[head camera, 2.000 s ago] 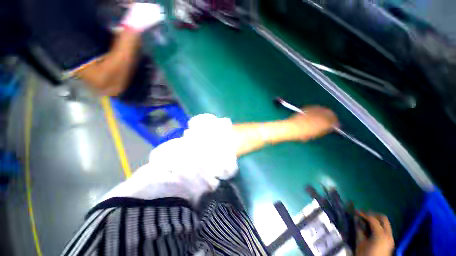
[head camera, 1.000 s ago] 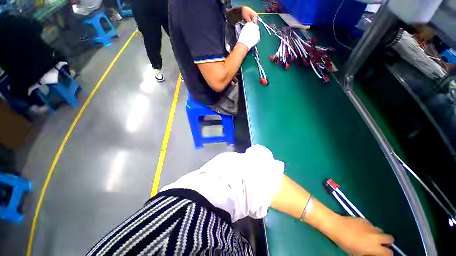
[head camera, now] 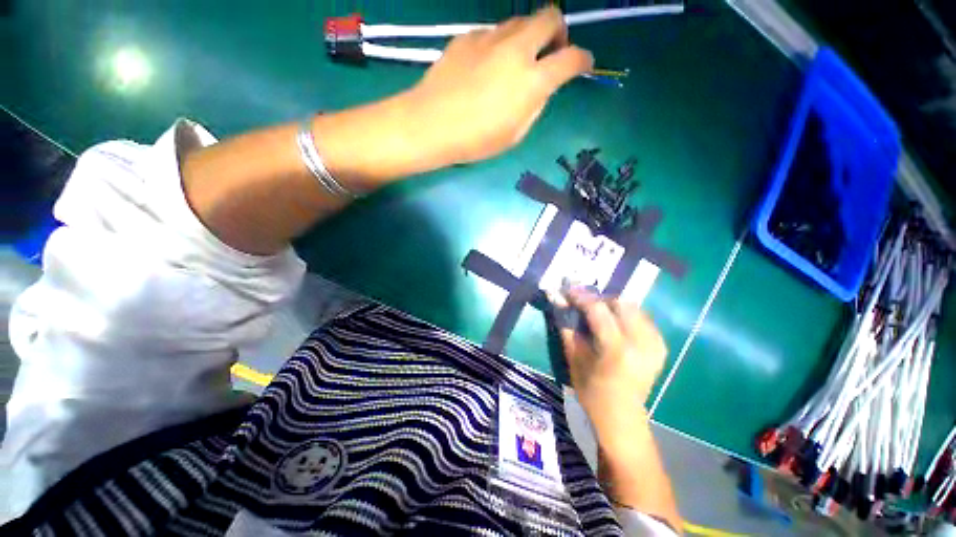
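My left hand (head camera: pixel 498 89) is at the top centre, closed around the white legs of a cable harness (head camera: pixel 404 42). The red and black connectors (head camera: pixel 344 39) at its joined end point left. One leg runs out to the right past my fingers. Thin coloured wire leads (head camera: pixel 611 76) stick out below my fingertips. My right hand (head camera: pixel 613 346) rests its bent fingertips at the lower edge of the printed paper (head camera: pixel 585 257); whether they hold a small piece cannot be told. Loose black connector housings (head camera: pixel 603 189) lie in a pile just above the paper.
Black tape (head camera: pixel 493 270) crosses the paper on the green mat. A blue parts bin (head camera: pixel 765 226) with dark pieces stands at the upper right. A bundle of white harnesses (head camera: pixel 875 357) lies at the far right. A metal rail edges the bench at the upper right.
The view has swung toward the paper and bin. My left hand has brought the harness near the paper, its wire ends now showing. My right hand, out of view one second ago, shows again.
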